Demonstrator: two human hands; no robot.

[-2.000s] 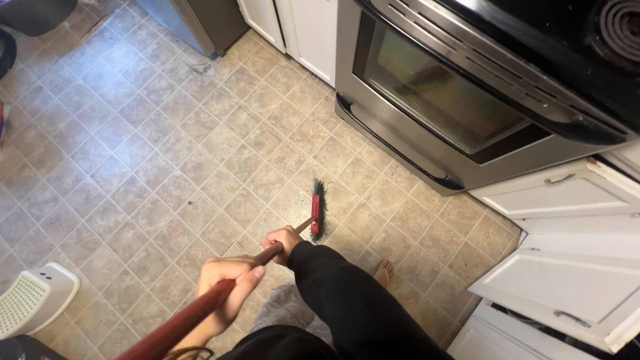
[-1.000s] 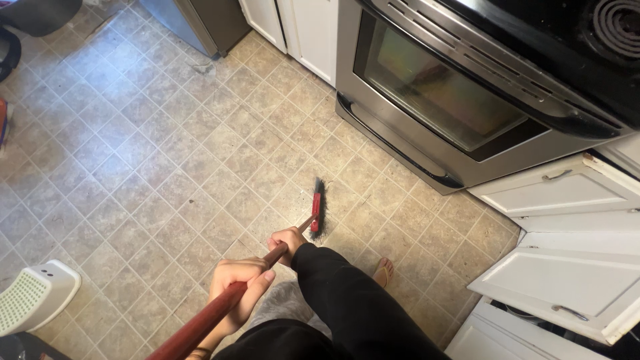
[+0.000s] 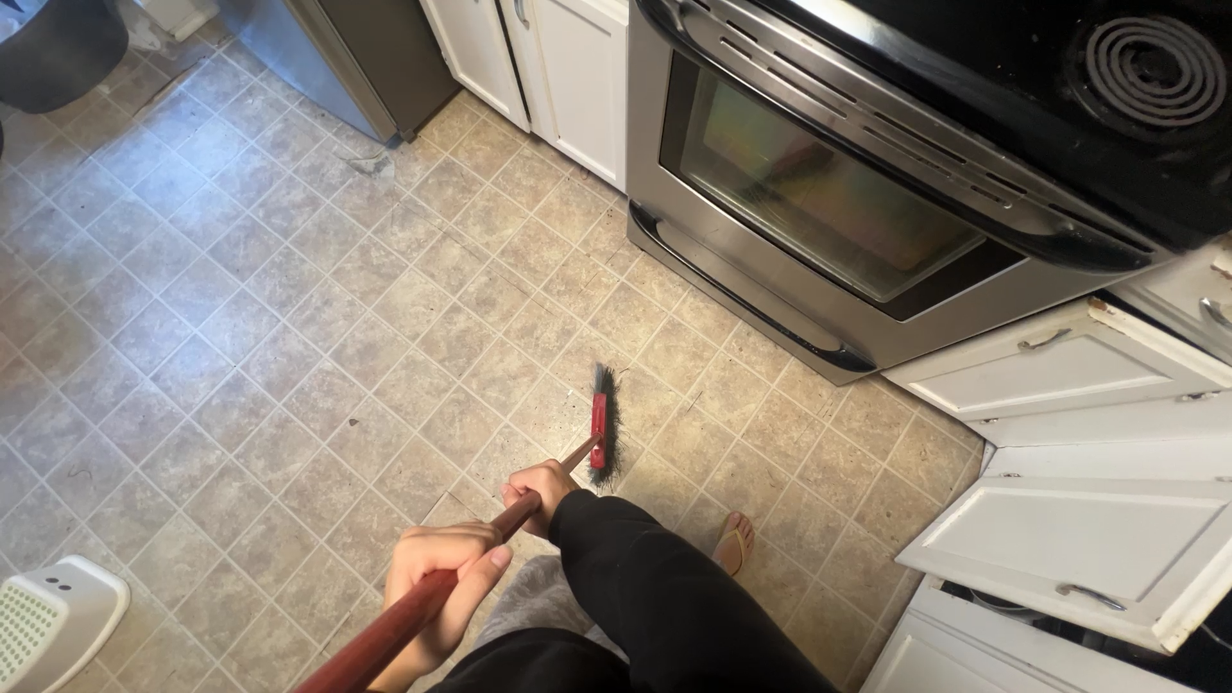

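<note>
A broom with a reddish-brown handle [image 3: 409, 616] slants from the bottom edge up to its red head [image 3: 599, 423], whose dark bristles touch the tiled floor near the centre. My left hand [image 3: 445, 587] is wrapped around the upper part of the handle. Lower down, closer to the broom head, my right hand [image 3: 545, 493] grips the same handle, its arm in a black sleeve. Small bits of debris lie on the tiles around the bristles.
A stainless steel oven [image 3: 828, 192] stands at the upper right, with white cabinets [image 3: 1068, 529] beside it, one door ajar. A white step stool [image 3: 82, 616] is at lower left and a refrigerator [image 3: 327, 58] at the top. My sandalled foot [image 3: 736, 542] rests right of the broom.
</note>
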